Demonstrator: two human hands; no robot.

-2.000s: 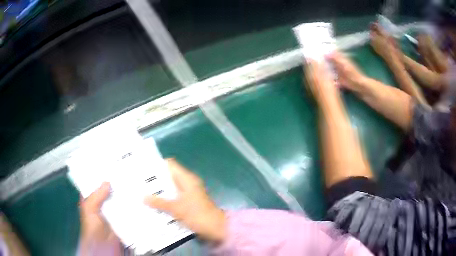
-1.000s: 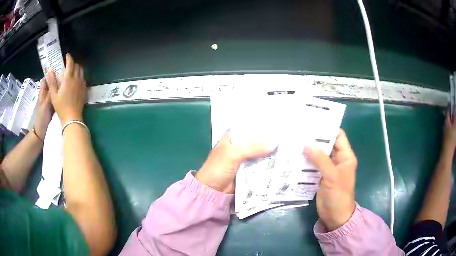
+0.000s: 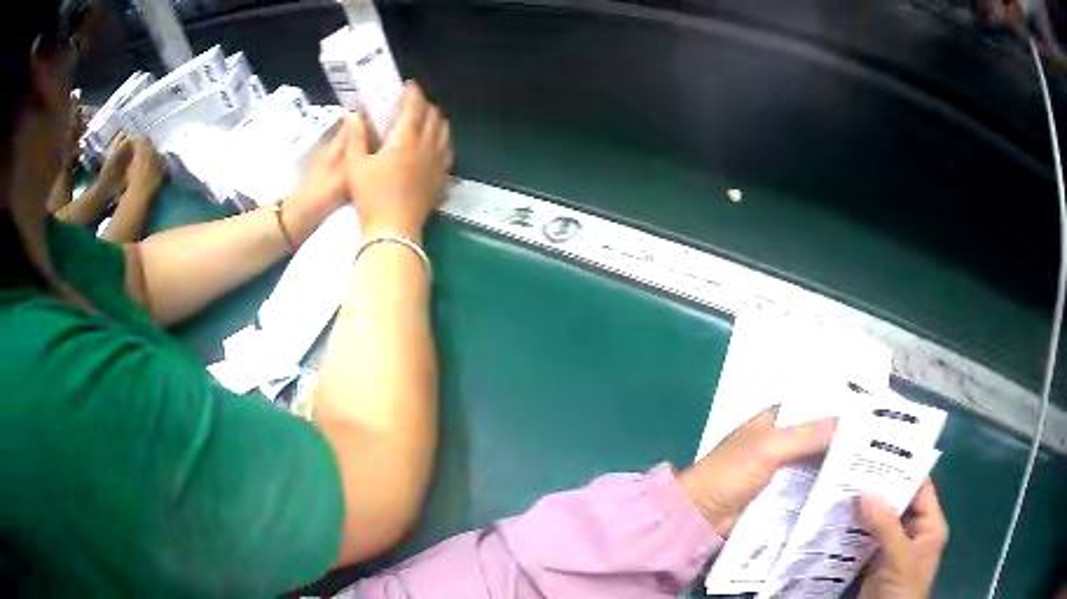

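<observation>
Printed leaflets (image 3: pixel 860 497) with short black heading bars are fanned between my hands at the lower right. My left hand (image 3: pixel 755 462), in a pink sleeve, grips their left side, thumb on top. My right hand (image 3: pixel 907 538) holds their right edge with the thumb on the front; it is cut off by the bottom edge. A larger, mostly blank white sheet (image 3: pixel 807 351) lies under the leaflets and reaches the pale rail. The lower ends of the leaflets are cut off by the picture's edge.
At left, a person in a green shirt (image 3: pixel 152 433) holds a folded leaflet (image 3: pixel 363 70) upright. Zigzag folded leaflets (image 3: pixel 252 140) and loose white paper (image 3: pixel 310 287) lie near them. The pale rail (image 3: pixel 655 269) borders the dark belt (image 3: pixel 655 117). A white cord (image 3: pixel 1050 351) crosses at far right.
The view has swung left, so my hands and leaflets now appear lower right and the green-shirted person shows more fully. The leaflets are spread differently, with heading bars side by side at the top.
</observation>
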